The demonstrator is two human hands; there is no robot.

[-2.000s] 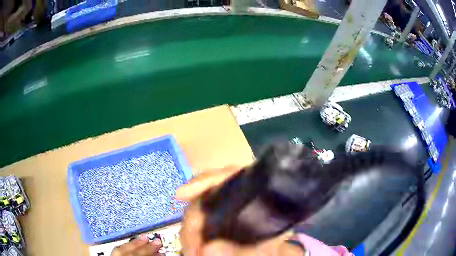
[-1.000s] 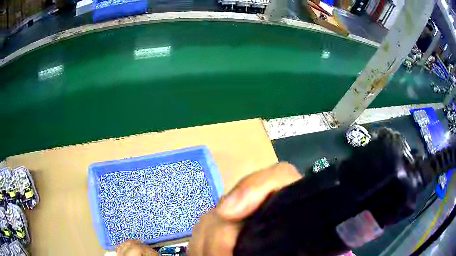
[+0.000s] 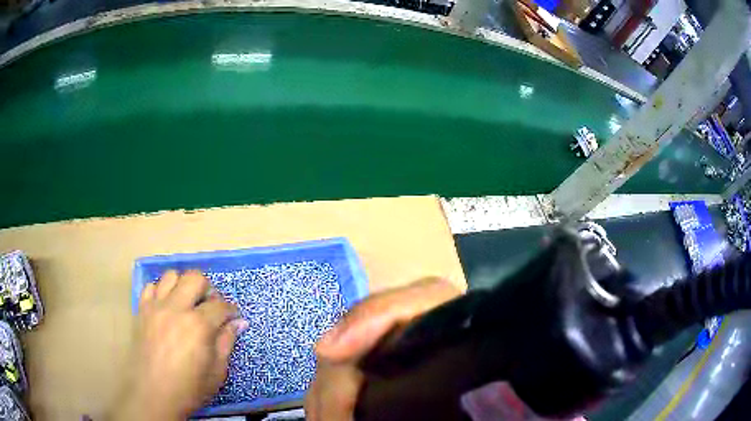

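Note:
The light-blue screw bin (image 3: 356, 275) stands on the tan cardboard and holds a layer of tiny silvery screws (image 3: 284, 316). My left hand (image 3: 183, 337) is over the left part of the bin, its bent fingertips down at the screws. Whether it grips any screws cannot be told. My right hand (image 3: 370, 337) is wrapped around the thick black electric screwdriver (image 3: 502, 329), which tilts up to the right with a metal ring at its top. The screwdriver's tip is hidden. A sliver of a unit shows below the bin (image 3: 284, 414), mostly hidden.
Stacked assemblies (image 3: 16, 292) stand at the left edge of the cardboard (image 3: 82, 247). Beyond lies the green conveyor belt (image 3: 288, 148) with one white unit (image 3: 585, 141). A rusty pale post (image 3: 650, 123) rises at right. The ribbed screwdriver cord (image 3: 700, 300) runs right. A blue tray (image 3: 696, 234) lies far right.
My left hand has moved from below the bin up into its left part. My right hand still holds the screwdriver. A white unit now shows on the belt near the post.

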